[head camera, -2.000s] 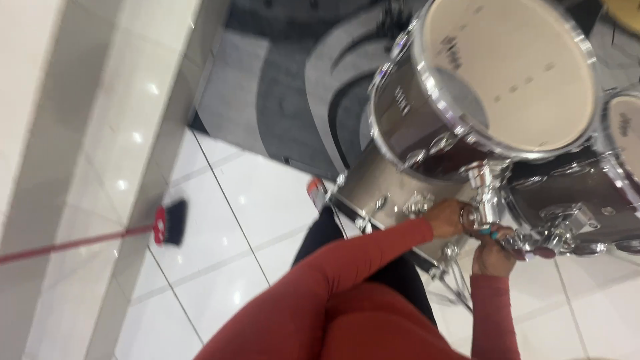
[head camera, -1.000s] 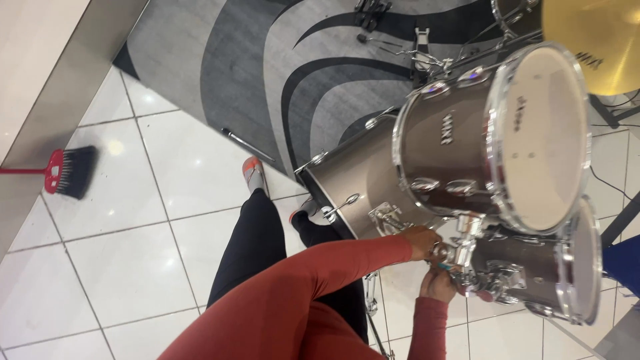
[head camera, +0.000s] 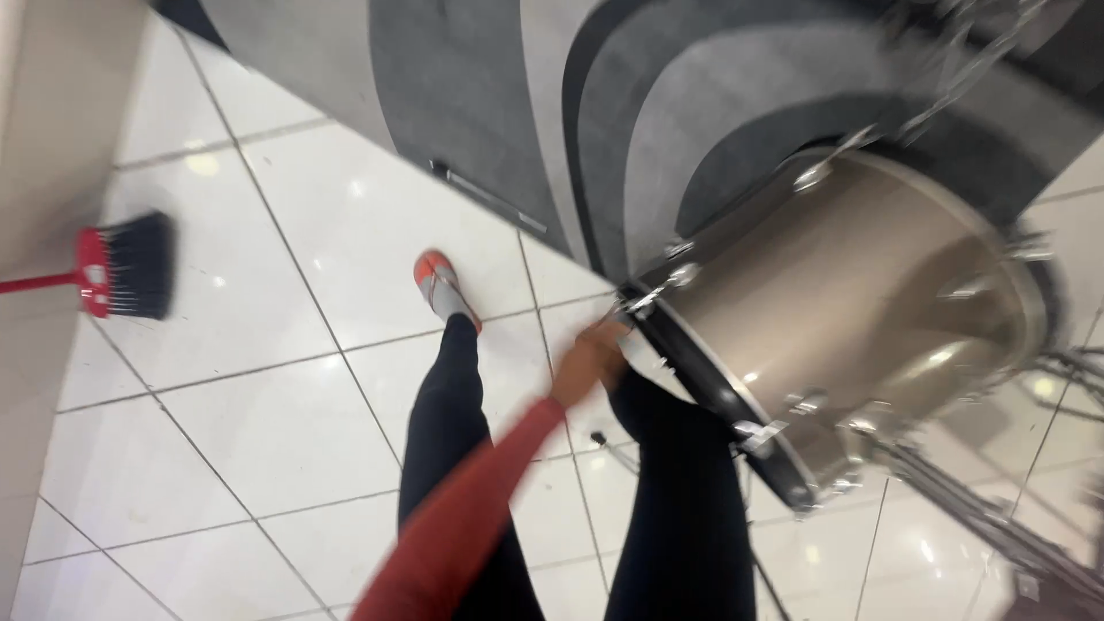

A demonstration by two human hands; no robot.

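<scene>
My left hand [head camera: 595,358], in a red sleeve, reaches down beside the black hoop [head camera: 720,392] of a bass drum [head camera: 849,267] that lies over the rug's edge. The hand is blurred; whether it touches the hoop or holds anything cannot be told. The drum has a brown-grey shell, metal lugs and a chrome claw with a tension rod [head camera: 660,291] just above the hand. A metal tube [head camera: 983,509] runs from a bracket on the shell to the lower right. My right hand is out of view.
A grey patterned rug [head camera: 457,78] covers part of the white tiled floor [head camera: 259,448]. On its edge lies a thin metal rod [head camera: 492,198]. A red broom head with black bristles [head camera: 142,266] is at the left. My foot [head camera: 444,289] stands on the tiles.
My left hand has left the fitting between the drums and moved down beside the bass drum's hoop. My right hand has gone out of view. The view has swung markedly, and the upper drums no longer show.
</scene>
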